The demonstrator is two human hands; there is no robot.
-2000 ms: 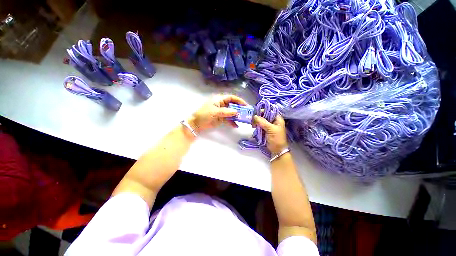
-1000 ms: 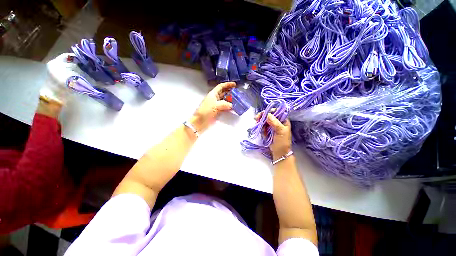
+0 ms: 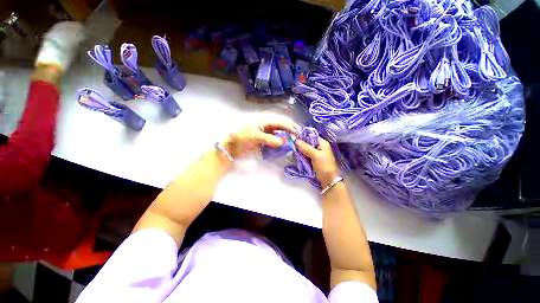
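My left hand (image 3: 260, 139) holds a small blue-purple printed sleeve (image 3: 278, 145) above the white bench. My right hand (image 3: 314, 155) holds a coiled lilac charging cable (image 3: 308, 137) beside the sleeve's right end. Cable loops hang below my right fingers, and another coil may lie there; I cannot tell. Whether the cable enters the sleeve is hidden by my fingers and blur. Several sleeved cables (image 3: 126, 115) stand or lie on the bench at the left with loops sticking out. Several sleeves without loops (image 3: 269, 73) lie piled at the back middle.
A large clear poly bag (image 3: 414, 118) of lilac cables fills the right of the white bench (image 3: 195, 127). At the left, a neighbour's white-gloved hand (image 3: 62, 44) and red sleeve (image 3: 37, 118) reach over the bench. Shiny clear pieces lie at the far left back.
The sleeve and the cable coil, apart a second ago, are now close together. The neighbour's gloved hand reached to the sleeved cables, then moved back; one fewer seems to stand there.
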